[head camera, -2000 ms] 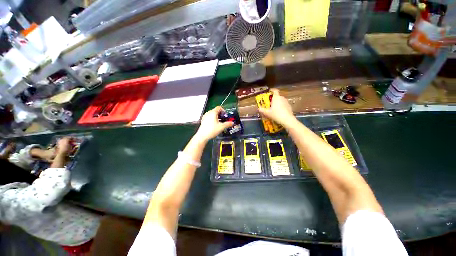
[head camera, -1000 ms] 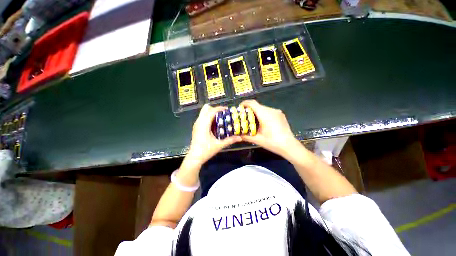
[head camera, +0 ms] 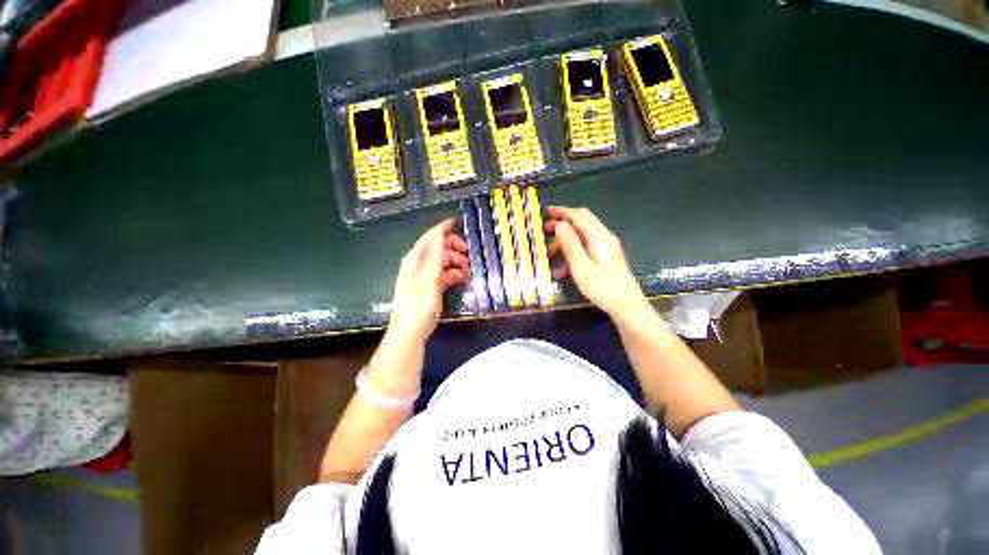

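Two dark keypad phones [head camera: 482, 255] and three yellow keypad phones [head camera: 523, 249] stand on edge, side by side, on the bench near its front edge. My left hand [head camera: 432, 271] is beside the dark end, with fingertips at or very near it. My right hand [head camera: 586, 255] is beside the yellow end with fingers loosely bent. Neither hand is closed around the phones; light contact is hard to tell. Behind them, a clear blister tray [head camera: 423, 201] holds several yellow phones [head camera: 444, 136], screens up, in its near row; the right one is tilted.
The dark green bench [head camera: 217, 239] has a shiny front edge. A red bin [head camera: 43, 81] and white board [head camera: 184, 54] lie at the upper left. A brown board is partly visible behind the tray. Cardboard boxes [head camera: 206, 434] are below the bench. A spotted sleeve [head camera: 65, 417] shows at the left.
The dark and yellow phones, gripped as a block between both hands, now stand on the bench. The hands have loosened and moved apart to either side. The view has shifted slightly.
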